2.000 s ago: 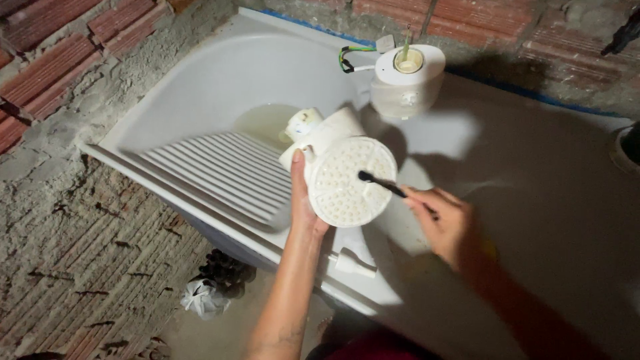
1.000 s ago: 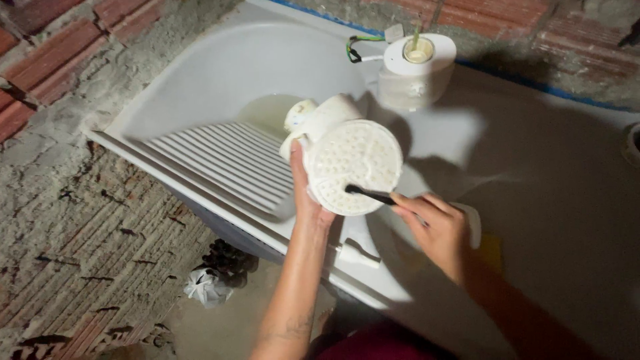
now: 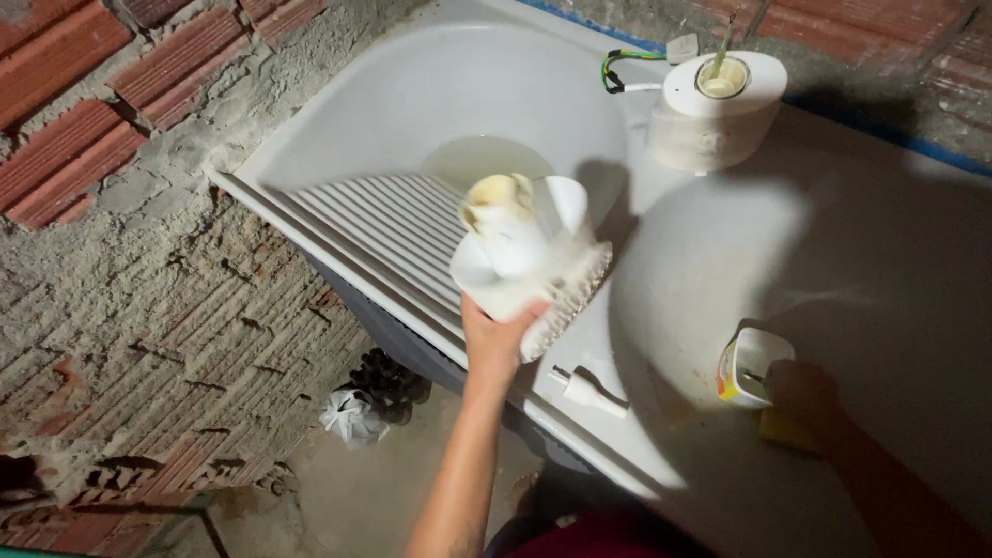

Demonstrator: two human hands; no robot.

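Note:
My left hand [image 3: 496,333] grips a white plastic electric shower head [image 3: 504,248], tilted so that its perforated face points to the lower right; its far end is yellowed, and motion blurs it. My right hand [image 3: 802,387], in shadow, is at the rim of a small white plastic tub [image 3: 750,364] with a yellow and red side. A thin dark brush handle [image 3: 753,376] reaches from its fingers into the tub; the brush's tip is hidden. A yellow sponge [image 3: 787,430] lies partly under that hand.
A white shower housing [image 3: 709,116] with wires stands on the back ledge of the laundry sink [image 3: 496,70]. The ribbed washboard [image 3: 380,225] slopes to cloudy water [image 3: 484,159]. A white plastic fitting [image 3: 587,391] lies on the front divider. Brick walls [image 3: 186,70] border the sink.
My right hand has moved the brush from the shower head's perforated face to the tub at the right. My left hand has turned the shower head, so its face no longer points up at me.

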